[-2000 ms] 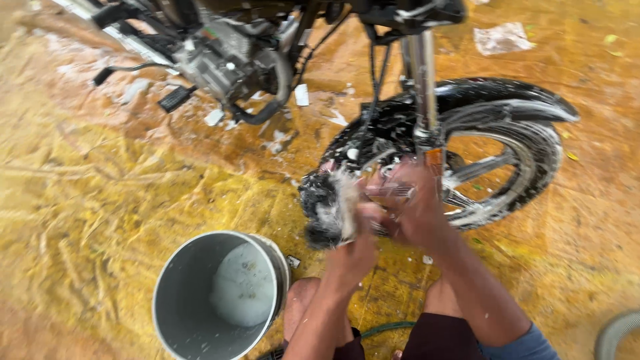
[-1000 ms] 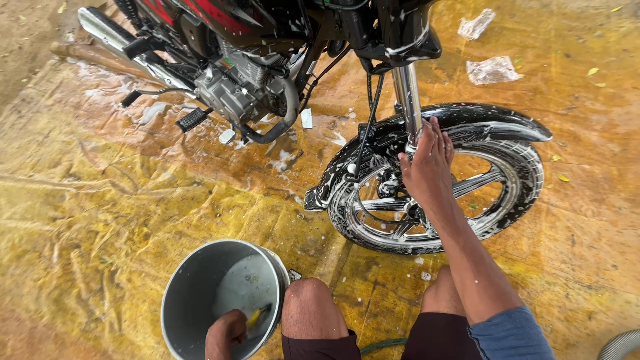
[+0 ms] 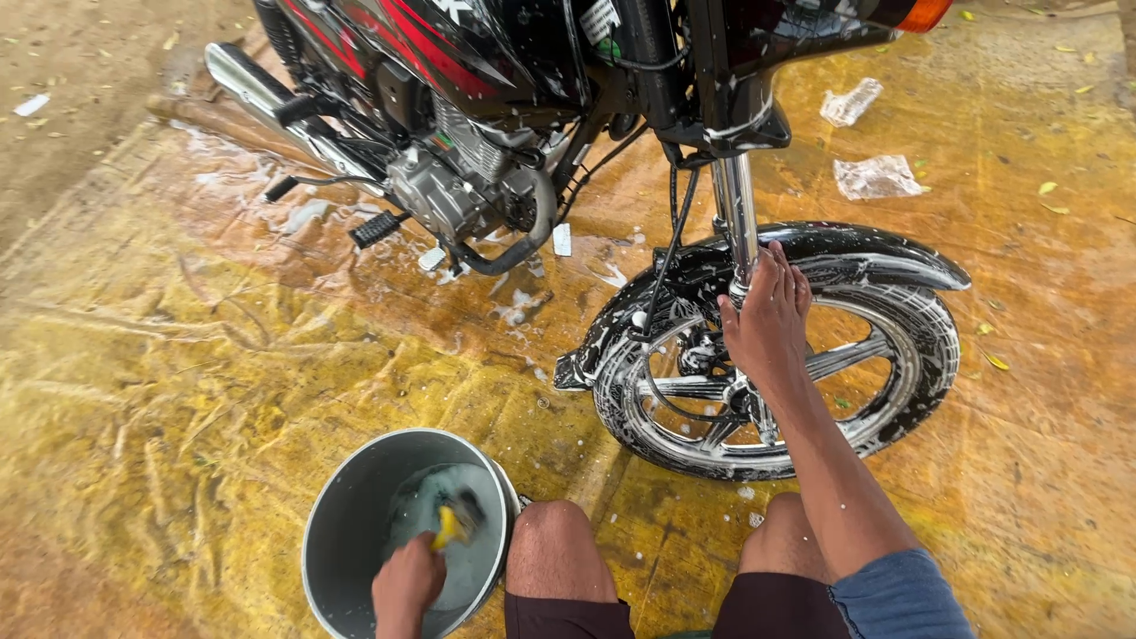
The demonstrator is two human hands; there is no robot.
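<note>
My left hand [image 3: 410, 575] is closed around the yellow handle of a brush [image 3: 454, 524], whose blurred dark head is at the soapy water in a grey bucket [image 3: 317, 524]. With fingers spread a little, my right hand [image 3: 769, 311] rests against the lower front fork [image 3: 739, 209] of a motorcycle, beside the black front fender [image 3: 874, 253]. White suds streak the fender, the tyre and the spoked alloy front wheel [image 3: 848, 357]. What the right palm touches is partly hidden by the hand itself.
A creased yellow-orange tarp [image 3: 222, 390] lies under the motorcycle. Its engine [image 3: 444, 191], foot peg [image 3: 377, 229] and silver exhaust [image 3: 257, 89] are at upper left. Crumpled clear plastic pieces [image 3: 877, 177] lie at upper right. My knees flank the space below the wheel.
Two seconds ago both hands were together by the wheel's left side. My left hand then moved down into the bucket, while my right hand moved to the fork and remains there.
</note>
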